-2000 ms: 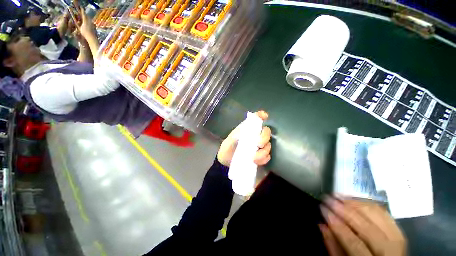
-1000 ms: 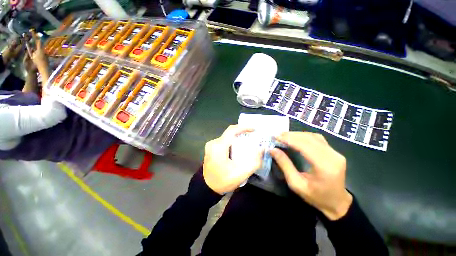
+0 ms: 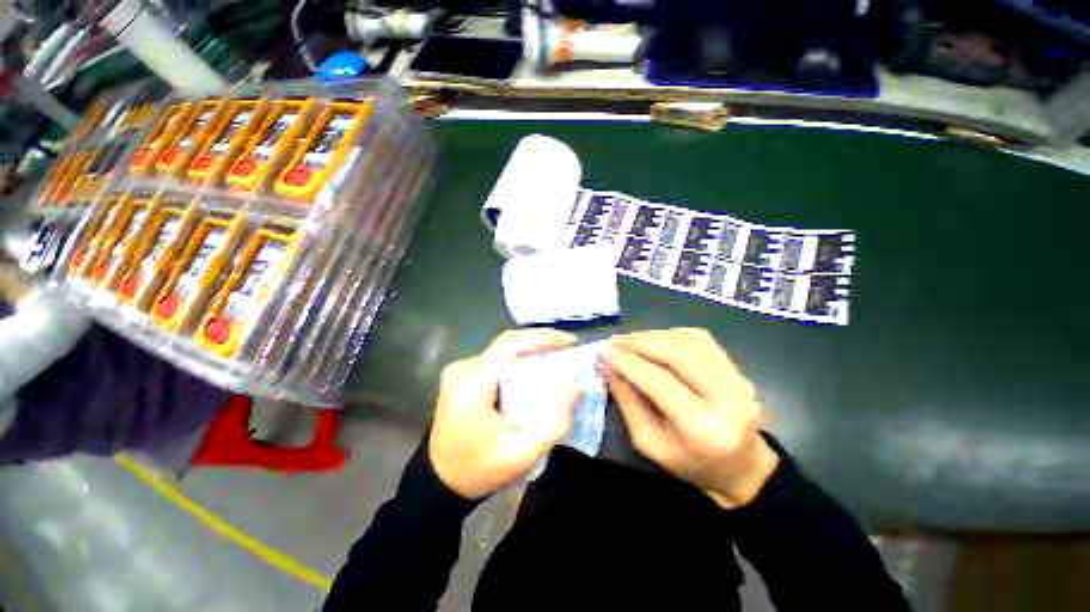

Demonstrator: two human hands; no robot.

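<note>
My left hand holds a small sticker roll with a pale bluish printed strip hanging from it. My right hand has its thumb and fingertips at the strip's upper edge; whether a sticker is between them is too small to tell. A blank whitish backing paper stands out above my hands, in front of the big roll. The white printed label roll lies on the green bench, its tail of black-and-white labels flat to the right.
Stacked clear trays with orange-edged meters stand at the left. A red stool is on the floor below, near a neighbouring worker's sleeve. A shelf with a dark phone and cables runs behind the green bench.
The view has shifted, so the label roll and trays appear further left. The backing paper now stands out more above my hands. Both hands stay together at the small roll.
</note>
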